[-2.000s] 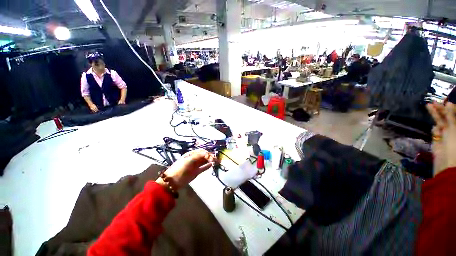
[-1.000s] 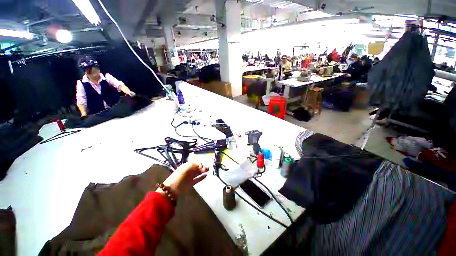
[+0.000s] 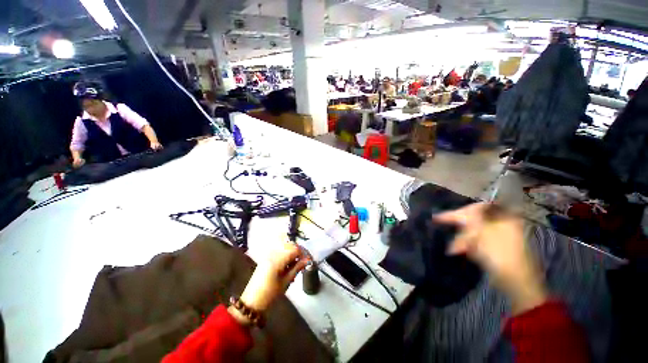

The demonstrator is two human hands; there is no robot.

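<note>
My left hand [image 3: 273,278], with a beaded bracelet and red sleeve, is raised over the table with its thumb and fingertips together; anything as fine as thread or a needle between them is too small to see. My right hand [image 3: 494,248] is blurred, in front of the dark garments at the right, fingers partly bent; I cannot tell if it holds anything. The brown garment [image 3: 170,305] lies spread on the table below and left of my left hand. A brown thread cone [image 3: 310,281] stands just right of my left hand, partly hidden.
A smartphone [image 3: 346,269], pale card [image 3: 325,244], cables, red spool [image 3: 354,223] and grey spray gun [image 3: 345,197] lie beyond the cone. Black hangers [image 3: 238,216] are mid-table. Dark garments [image 3: 433,241] and striped cloth [image 3: 469,319] cover the right edge. A person [image 3: 106,131] handles dark cloth at the far left.
My right hand has come back into view and is over the dark garments. My left hand is slightly lower and nearer the cone. The view has shifted a little to the right.
</note>
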